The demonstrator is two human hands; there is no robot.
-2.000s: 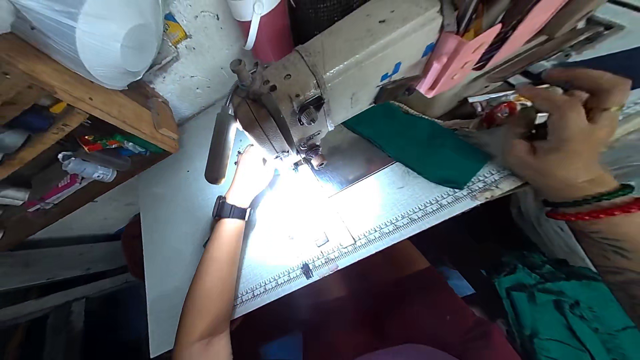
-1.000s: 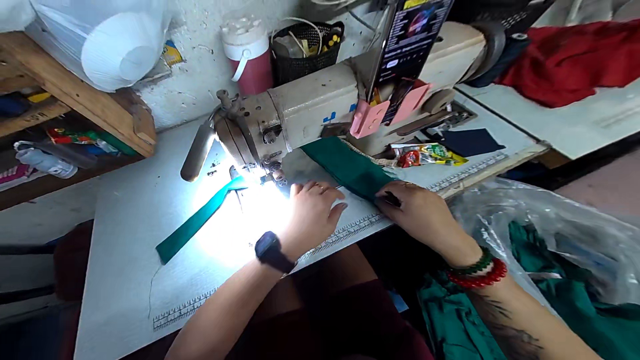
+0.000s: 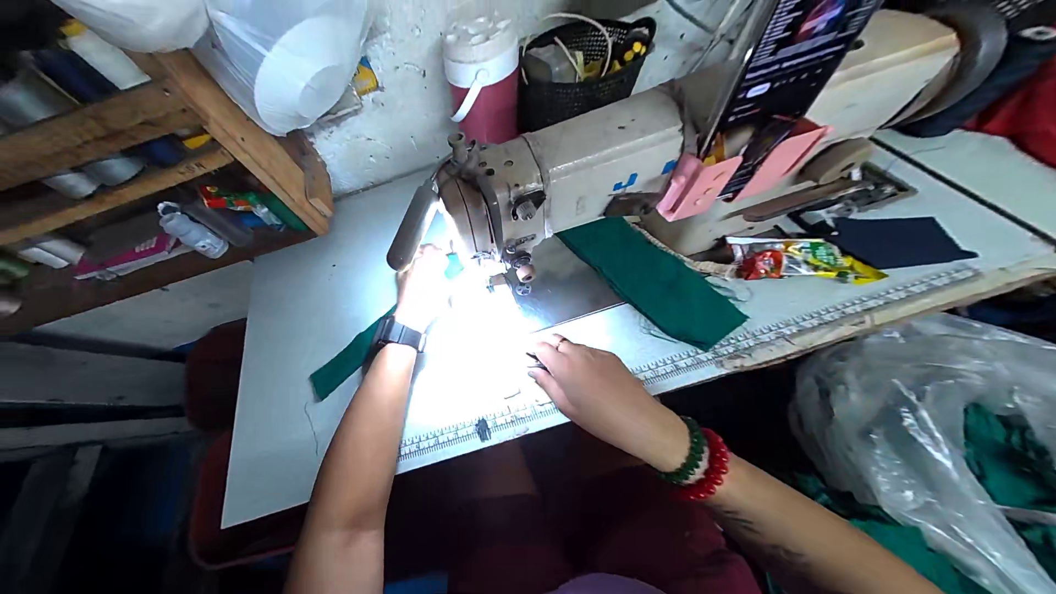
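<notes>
My left hand point(image 3: 425, 285), with a dark watch on its wrist, is beside the needle area of the sewing machine point(image 3: 544, 186), at a narrow green fabric strip point(image 3: 342, 369). Glare hides its fingertips and what they grip. My right hand point(image 3: 577, 375) is over the front of the white table point(image 3: 280, 355), fingers curled around a small dark object that is mostly hidden. To its right, a wider green fabric piece point(image 3: 652, 285) lies flat, running from under the machine arm toward the printed ruler tape point(image 3: 825, 318).
Behind the machine are a red jug point(image 3: 487, 99) and a black basket point(image 3: 577, 82). A phone point(image 3: 780, 91) stands by a pink holder point(image 3: 701, 181). A wrapper point(image 3: 804, 260) and dark cloth point(image 3: 903, 241) lie right. Wooden shelves point(image 3: 190, 107) are left, a plastic bag point(image 3: 899, 412) lower right.
My left hand has moved left to the narrow green strip by the needle. My right hand has come away from the wider green piece and moved left.
</notes>
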